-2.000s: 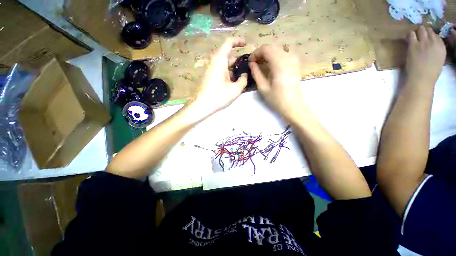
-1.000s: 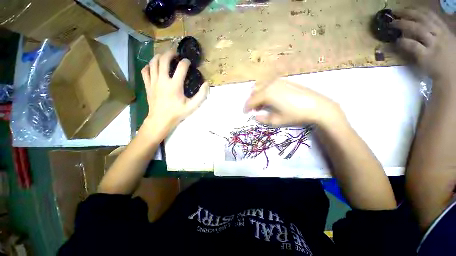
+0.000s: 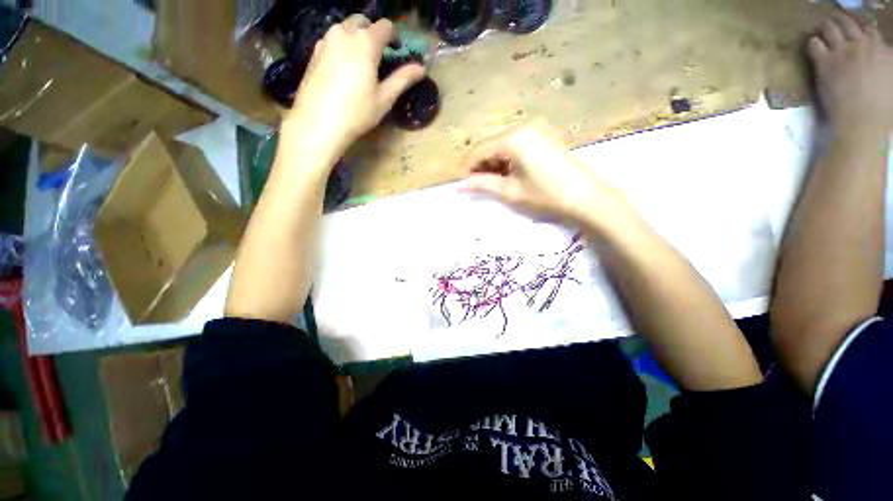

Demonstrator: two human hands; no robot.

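My left hand reaches over the heap of glossy black round housings at the upper left, thumb and fingers apart. One black housing shows beside its thumb; whether the hand grips one is hidden. My right hand is half curled at the board's front edge, fingertips close together; I cannot tell if a wire is between them. A loose pile of thin red and dark wires lies on the white sheet in front of me.
The brown board bears a small dark block. More black housings lie at its back. An open carton and a clear plastic bag are at left. Another person's hand and forearm are at right.
My left hand has moved from the nearer housings up to the heap at the back. My right hand stays above the wires, near the board's edge. The other person's hand no longer shows a black housing.
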